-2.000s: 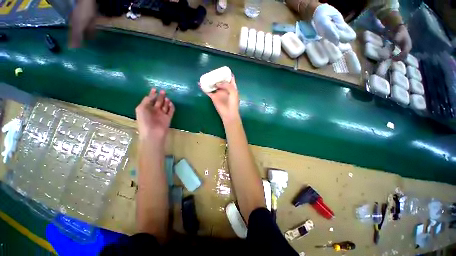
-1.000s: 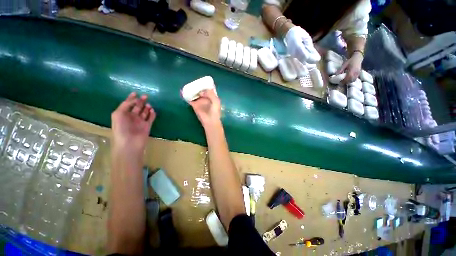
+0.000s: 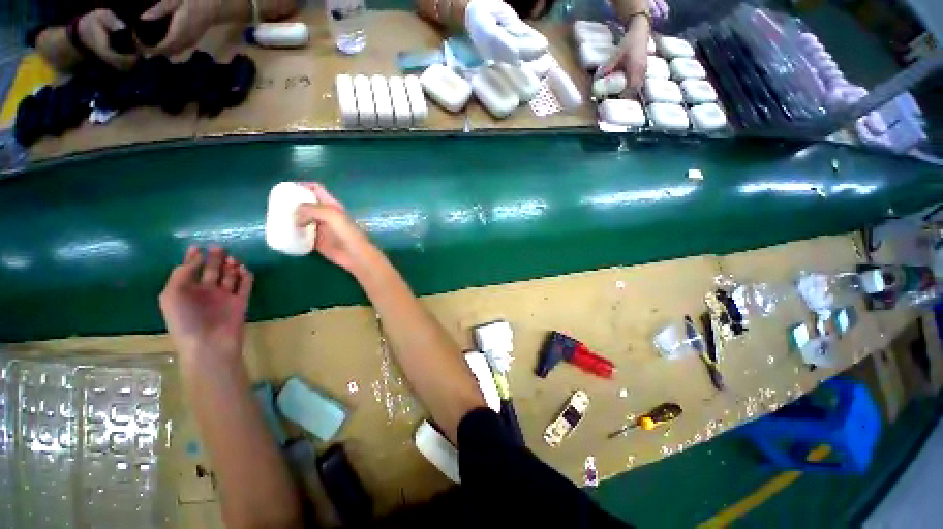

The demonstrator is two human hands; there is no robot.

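Observation:
A white housing is held in my right hand above the green conveyor belt, with its broad face turned towards the camera. My left hand is empty, palm up with its fingers apart and slightly curled, over the belt's near edge, to the left of the housing and apart from it. Both forearms reach forward across the cardboard-covered bench.
On the bench lie a clear blister tray, a pale blue-green block, a black housing, a red-and-black tool and a screwdriver. Across the belt, coworkers' hands are among white housings and black parts.
The view has swung to the right. My right hand has turned the white housing from lying level to upright, broad face to the camera. My left hand remains empty.

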